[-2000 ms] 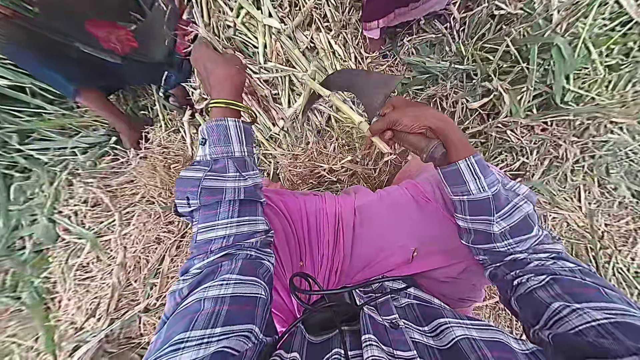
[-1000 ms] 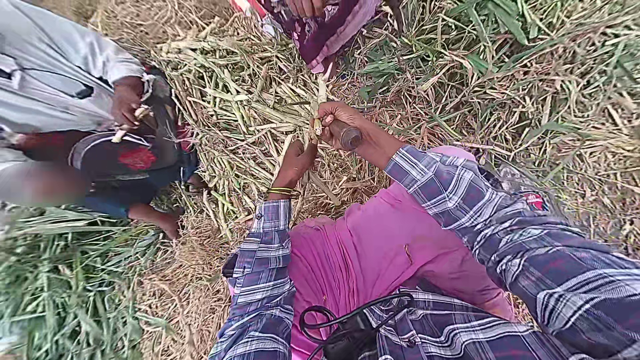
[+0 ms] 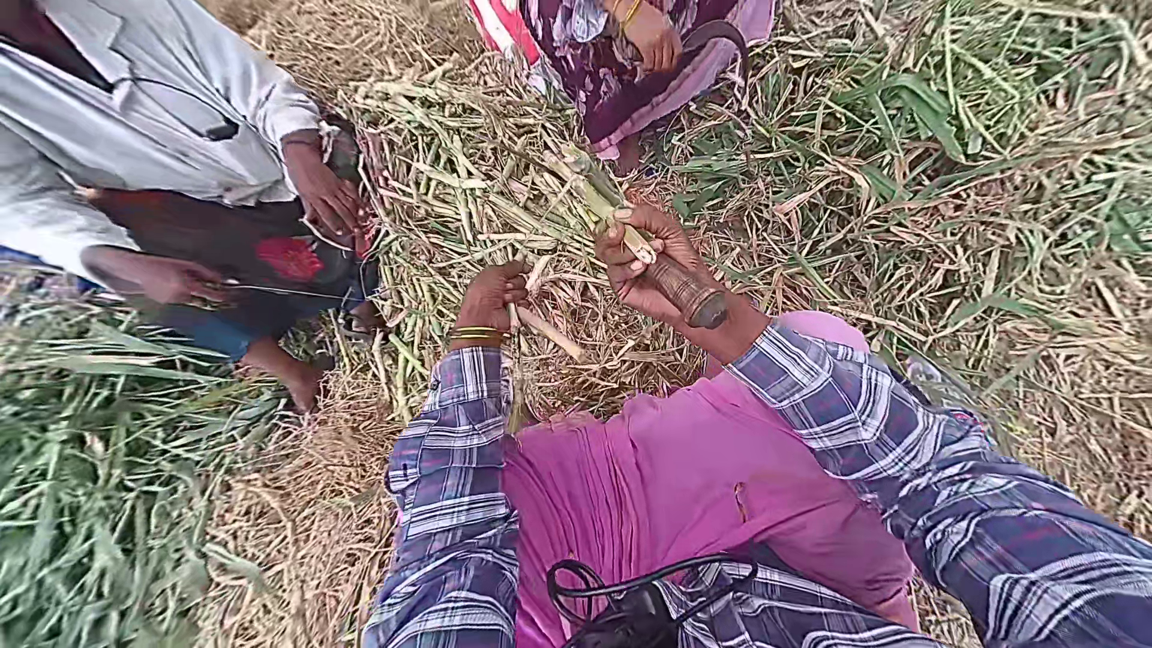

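My right hand [image 3: 652,265] is closed around the ribbed handle [image 3: 686,290] of a sickle, and its fingers also grip a short bundle of pale green cut stalks [image 3: 601,193]. The sickle's blade cannot be made out now. To the left, my left hand [image 3: 493,295], with yellow bangles at the wrist, is curled; pale stalk pieces [image 3: 551,333] lie by its fingers, and whether it holds any is unclear. The two hands are apart, above a heap of cut stalks [image 3: 459,193].
At the left sits a person in a light shirt [image 3: 171,117], holding a thin strand. Another person in purple patterned cloth [image 3: 621,81] sits at the top, a dark curved thing near the hand. Green leaves [image 3: 81,486] lie lower left; dry straw [image 3: 297,522] covers the ground beside my pink-clothed lap.
My hands were together at the stalks a second ago and are now apart. The sickle blade, plain two seconds ago, no longer shows. The view has shifted, bringing the two people further in.
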